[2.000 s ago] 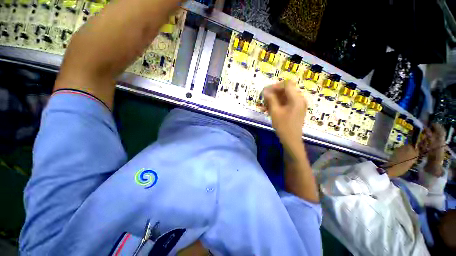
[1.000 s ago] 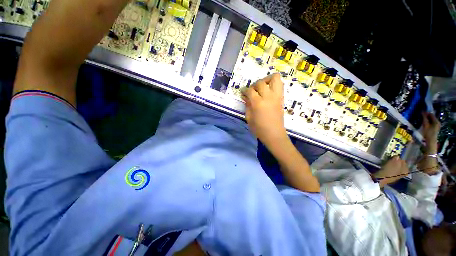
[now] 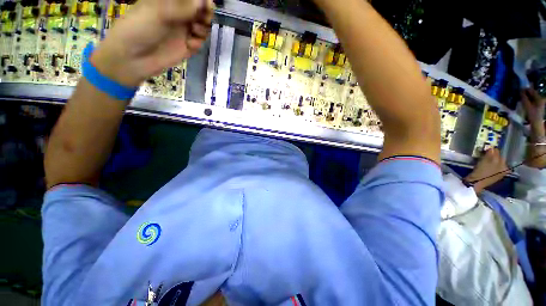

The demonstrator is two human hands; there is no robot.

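My left hand (image 3: pixel 157 37), with a blue band on its wrist, is raised over the left circuit board panel (image 3: pixel 37 45). Its fingers are curled near the top edge, and I cannot tell whether they hold a part. My right forearm crosses the middle circuit board panel (image 3: pixel 287 89), and my right hand is beyond the top edge. The middle panel has yellow blocks and black parts along its far side and small parts across its pale surface. My forearm hides some of its boards.
The metal conveyor rail (image 3: pixel 251 121) runs along the near side. Crossbars (image 3: pixel 223 67) lie between the two panels. Dark bins with a silver heap (image 3: pixel 482 60) are behind the line. Another worker's hand (image 3: pixel 490 166) is at a further panel (image 3: pixel 492 132) on the right.
My left hand has come into view from beyond the top edge. My right hand has left the middle panel and gone out past the top edge.
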